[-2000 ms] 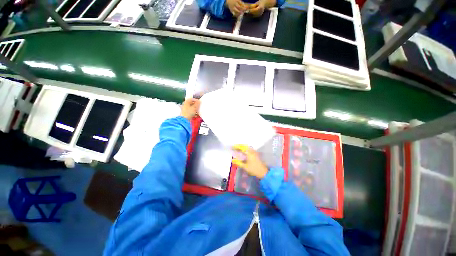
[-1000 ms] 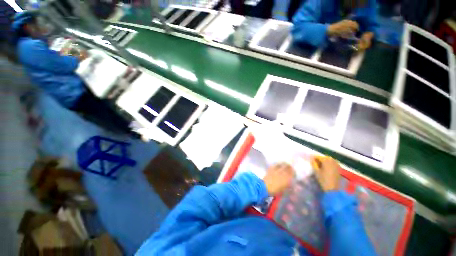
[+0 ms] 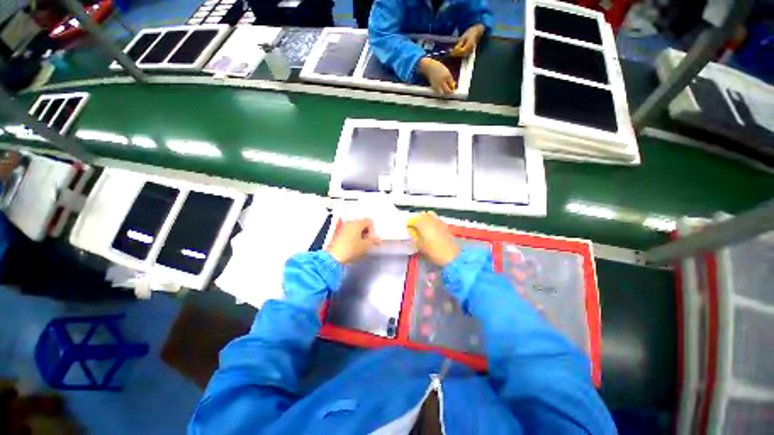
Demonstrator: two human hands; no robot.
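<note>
A red foam tray (image 3: 596, 314) lies in front of me. Its left slot holds a bare dark tablet (image 3: 367, 293) with a camera at its lower right corner. Both hands hold a white protective sleeve (image 3: 390, 228) over the tablet's upper end. My left hand (image 3: 352, 241) grips the sleeve's left side. My right hand (image 3: 434, 239), with yellow finger cots, grips its right side. The middle and right slots hold greyish sleeved tablets (image 3: 547, 289), with pinkish marks showing. How far the sleeve covers the tablet is hidden by the hands.
A white sleeve stack (image 3: 273, 229) lies left of the tray. A white tray (image 3: 536, 183) of three tablets sits on the green conveyor (image 3: 280, 127) beyond. Stacked trays stand at right (image 3: 711, 340) and far right back (image 3: 624, 144). A person's hands work across the belt.
The view has swung to the left and back again. The sleeve was spread at a slant across the left and middle slots; now both hands hold it bunched at the left slot's upper end.
</note>
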